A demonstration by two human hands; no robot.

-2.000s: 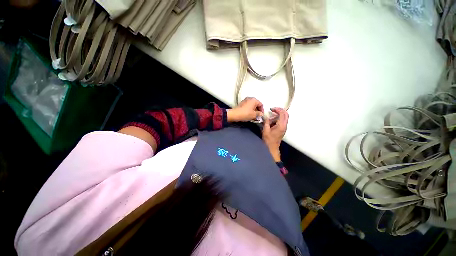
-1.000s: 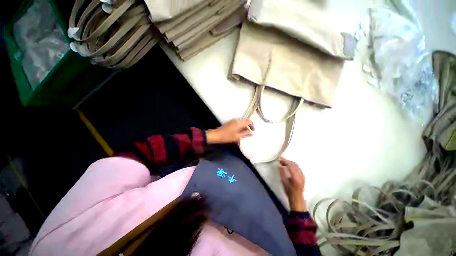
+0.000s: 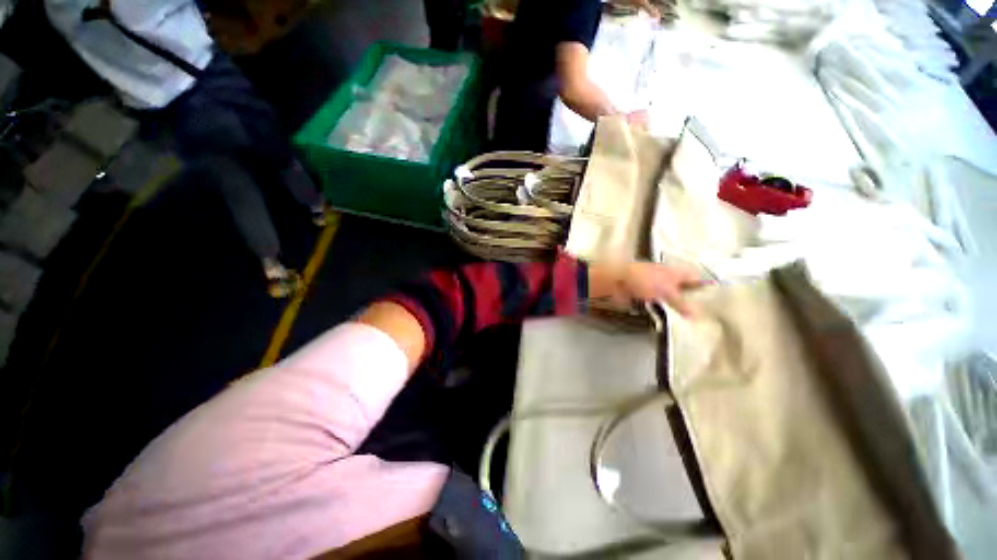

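Note:
A beige tote bag (image 3: 782,410) lies at the lower right on the white table, its thin handles (image 3: 599,438) looping to the left. A small white tag (image 3: 609,479) shows on a handle. My left hand (image 3: 653,284) is blurred, with its fingers over the bag's upper corner, gripping it. My right hand is not in view. Folded tote bags (image 3: 618,191) lie beyond my left hand, their bundled handles (image 3: 508,205) hanging left over the table edge with white tags on them.
A green crate (image 3: 361,181) with clear plastic stands on the floor beyond. A red tape dispenser (image 3: 763,193) lies on clear plastic (image 3: 875,252). Another person's arm (image 3: 579,88) reaches to the folded bags. A person (image 3: 208,98) is at the upper left, near yellow floor lines.
The view has swung left towards the folded bags and the crate. My left hand has gone from the handles to the bag's upper corner. My right hand has left the picture.

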